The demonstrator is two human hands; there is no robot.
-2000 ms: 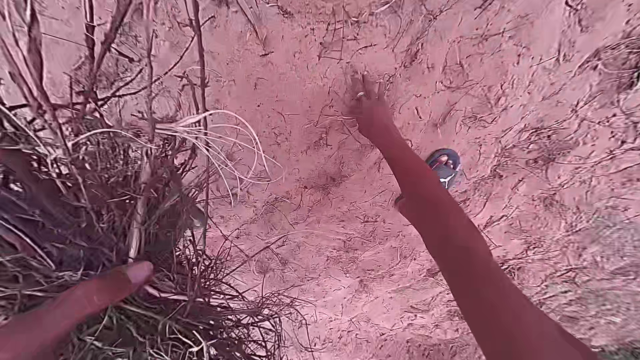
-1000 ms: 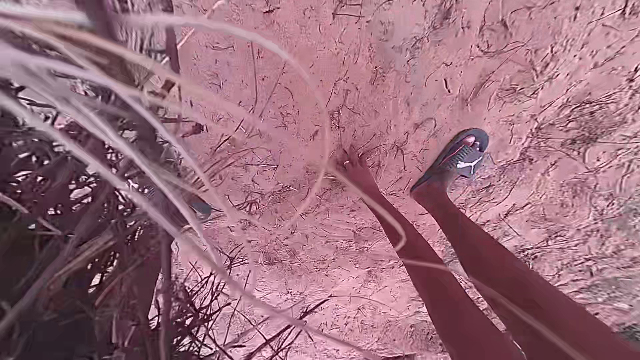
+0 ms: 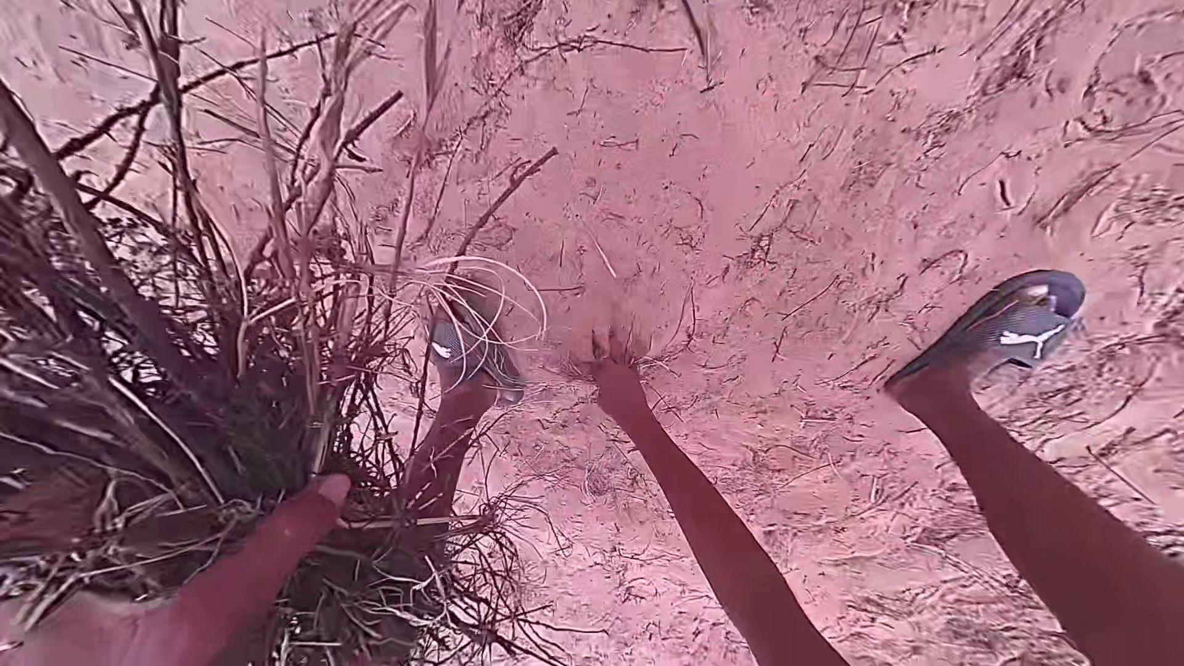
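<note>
A large bundle of dry twigs and grass stems [image 3: 277, 407] fills the left side of the view. My left hand [image 3: 231, 564] grips it at the lower left, with the thumb laid across the stems and the other fingers hidden. Pale curled grass blades [image 3: 490, 296] stick out of the bundle to the right. My right hand [image 3: 618, 370] reaches down to the sandy ground [image 3: 740, 305] near the middle, its fingertips at the soil among small bits of twig. The fingertips are blurred, and whether they pinch anything does not show.
My feet wear dark slide sandals, one sandal [image 3: 1008, 319] at the right and the other sandal [image 3: 472, 356] partly behind the bundle. Thin twigs and dry litter lie scattered over the ground. A loose dark branch [image 3: 504, 199] points up beside the bundle.
The bundle, which showed close up and blurred a second ago, is again held low at the left with my left thumb visible. Both sandals now show, wide apart.
</note>
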